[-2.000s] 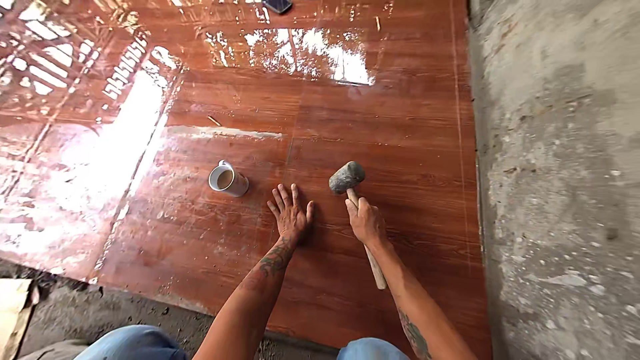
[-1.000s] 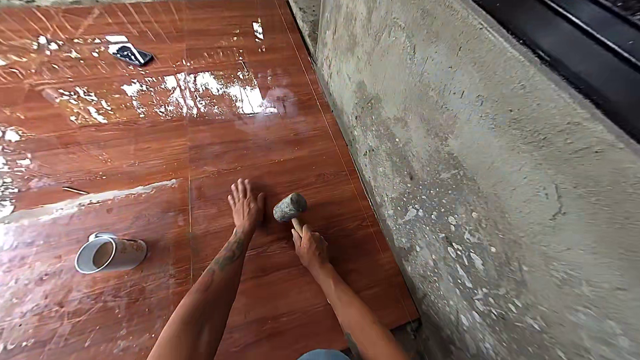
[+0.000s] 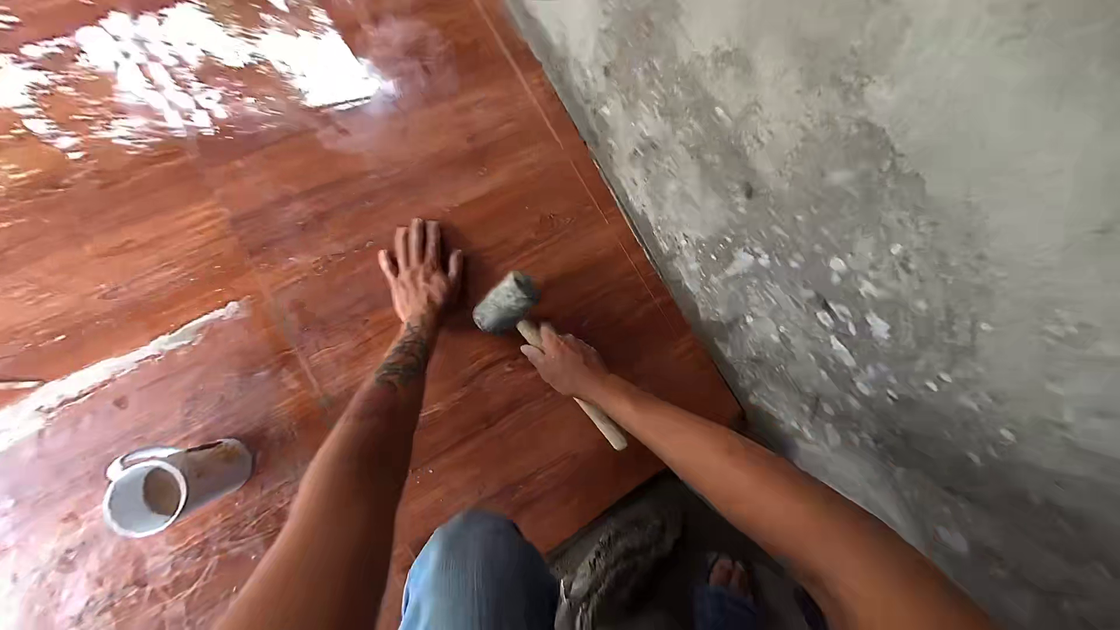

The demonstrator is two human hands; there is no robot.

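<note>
My left hand (image 3: 420, 278) lies palm down, fingers apart, on a glossy brown wood-look floor tile (image 3: 490, 420). Just right of it is the grey head of a rubber mallet (image 3: 506, 303), and my right hand (image 3: 567, 360) is closed around its wooden handle. The handle's end sticks out below that hand. Whether the mallet head touches the tile I cannot tell. To the lower left a whitish mug (image 3: 144, 499) with brownish contents is on the tiles, its handle toward the upper left.
A rough, stained grey wall (image 3: 831, 262) rises along the tiles' right edge. Wet mortar (image 3: 617, 560) lies beyond the near tile edge, by my jeans-clad knee (image 3: 479, 569). A foot (image 3: 731, 573) shows at the bottom. A whitish strip (image 3: 114, 376) crosses the left tiles.
The view has swung toward the wall and come closer. My left hand stays flat on the tile and my right hand keeps its hold on the mallet.
</note>
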